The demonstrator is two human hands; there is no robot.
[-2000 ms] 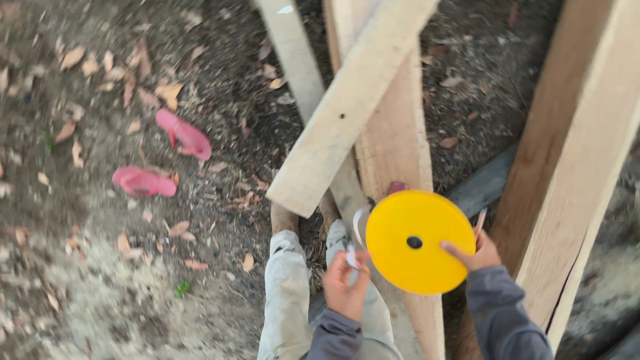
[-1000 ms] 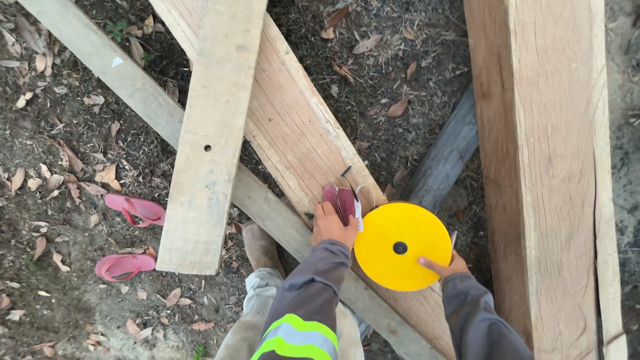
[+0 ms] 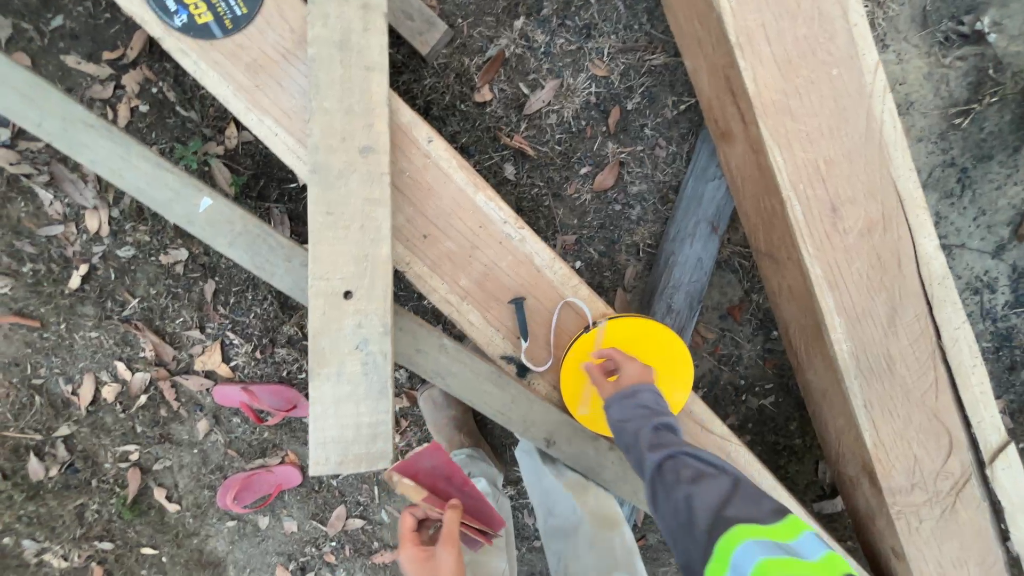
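Note:
My left hand (image 3: 432, 538) holds a folded piece of dark red sheet, perhaps sandpaper (image 3: 452, 488), between thumb and fingers, low in the view. A flat yellow disc or reel (image 3: 664, 360) lies on the thick wooden beam (image 3: 480, 232). My right hand (image 3: 620, 372) is over the disc's middle with its fingers curled; whether it grips anything is unclear. A white cord or strap (image 3: 554, 328) runs from the disc's edge in a loop to a dark bolt or large nail (image 3: 521, 320) lying on the beam.
A plank with a hole (image 3: 350, 200) crosses over the beam and a narrower board (image 3: 160, 152). A large squared timber (image 3: 832, 240) stands at right, near a grey post (image 3: 692, 240). Pink flip-flops (image 3: 260, 400) lie on the leafy ground. A dark printed disc (image 3: 204, 12) rests at the beam's upper end.
The red sheet, on the beam under my left hand a second ago, is now lifted away toward my legs. The yellow disc, held by my right hand before, now lies on the beam.

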